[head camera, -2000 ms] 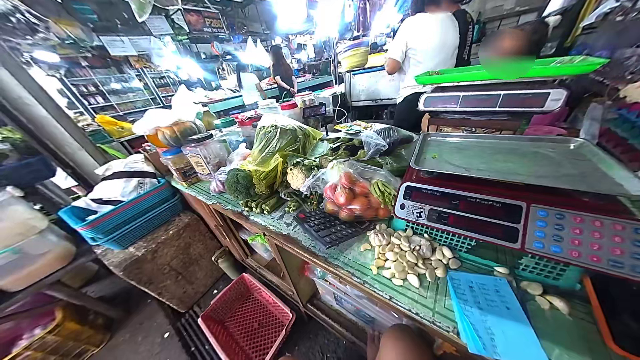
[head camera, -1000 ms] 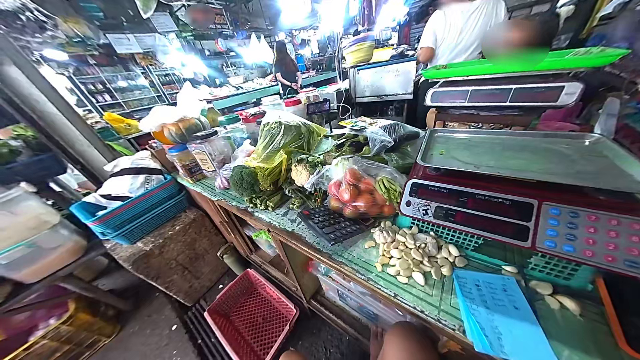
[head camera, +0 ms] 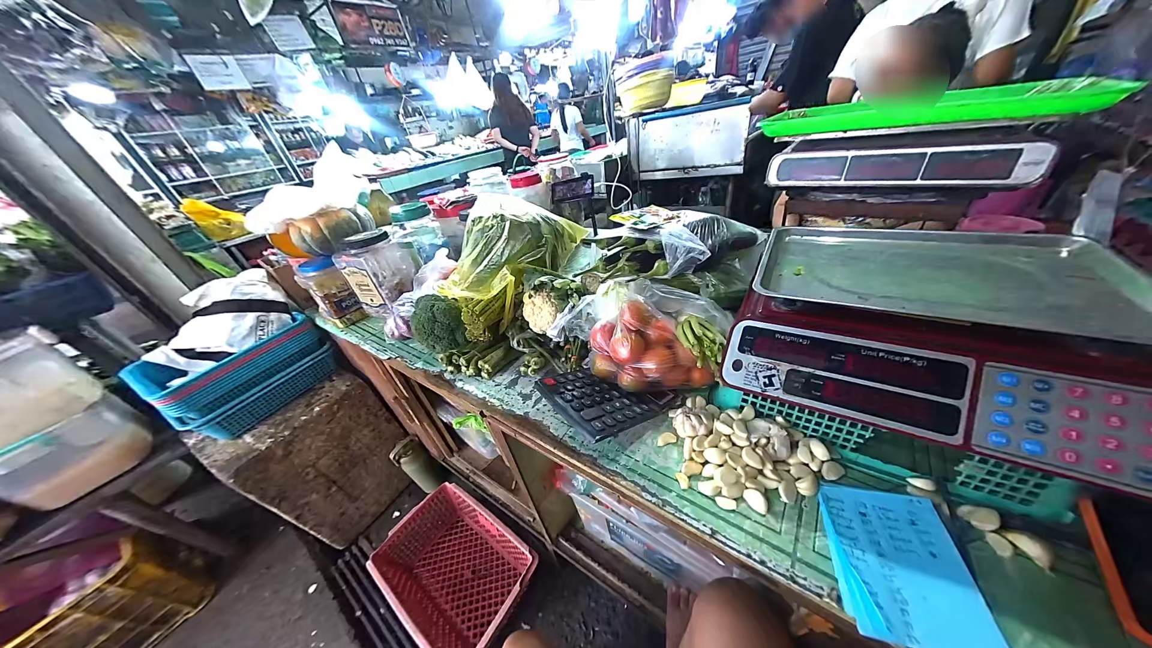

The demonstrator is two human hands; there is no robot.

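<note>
Neither my left hand nor my right hand shows; bare knees [head camera: 738, 616] are at the bottom edge. On the green counter, a pile of garlic cloves [head camera: 742, 459] lies between a black calculator [head camera: 603, 400] and blue paper with handwriting [head camera: 909, 562]. A few loose cloves [head camera: 1026, 544] are right of the paper. The red digital scale [head camera: 855, 378], with a metal pan [head camera: 954, 274], stands behind them. Left of it sits a clear plastic bag of tomatoes [head camera: 643, 346], beside cauliflower [head camera: 543, 306], broccoli [head camera: 438, 322] and bagged leafy greens [head camera: 508, 243].
A red plastic basket [head camera: 454, 567] stands on the floor below the counter. Blue baskets [head camera: 234, 387] holding a white bag rest on a wooden surface at left. Lidded jars [head camera: 373, 265] line the counter's far left. A green tray [head camera: 954, 103] tops a second scale. People stand beyond.
Across the stall, a person in black now shows left of the person in white. The garlic pile, calculator and blue paper keep their places on the counter.
</note>
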